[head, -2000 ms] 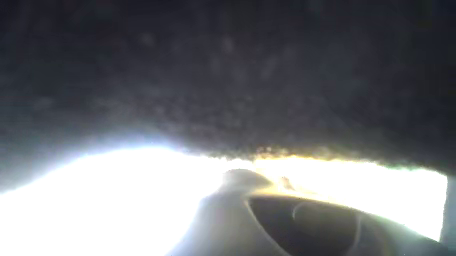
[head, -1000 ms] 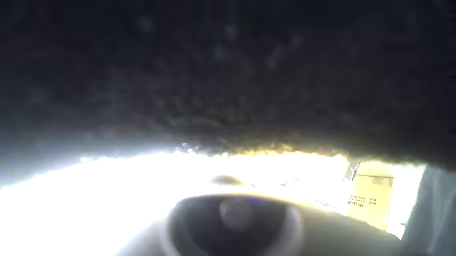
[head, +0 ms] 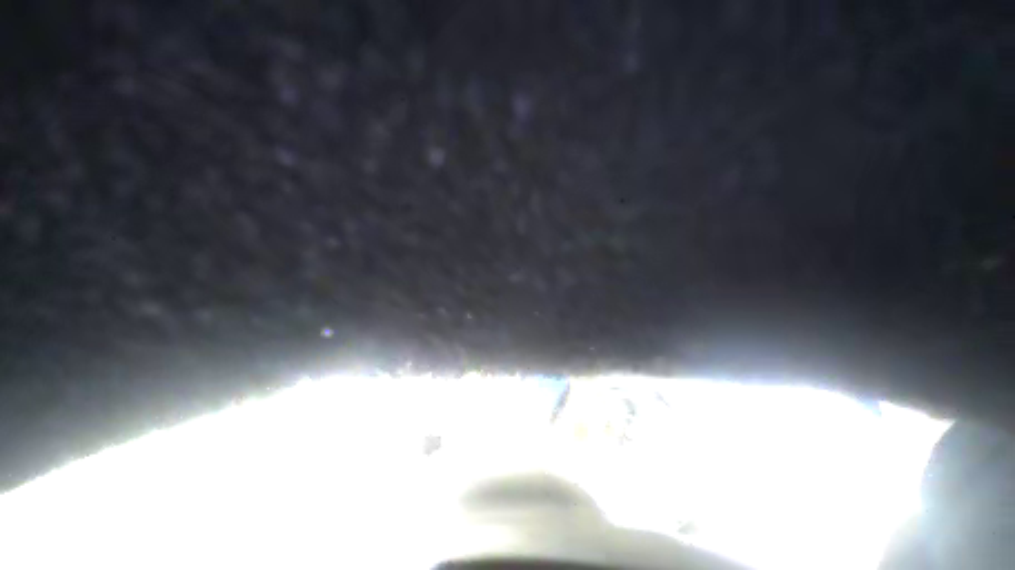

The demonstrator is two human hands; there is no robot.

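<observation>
A black fuzzy mass, perhaps cap cloth, fills the upper part of the picture, very close to the lens. A smooth pale rounded body, perhaps the camera housing, shows at the bottom centre. The top rim of its dark recess is just visible at the lower edge. Neither of my hands can be made out. No work item can be told.
A light grey-blue surface, perhaps cloth or a sleeve, stands at the lower right edge. Between it and the pale body the background is washed out white. Small faint blue, yellowish and dark marks show there, too blurred to name.
The pale body has moved down, so its dark recess is nearly out of the picture. The tan printed carton seen at the right one second ago no longer shows.
</observation>
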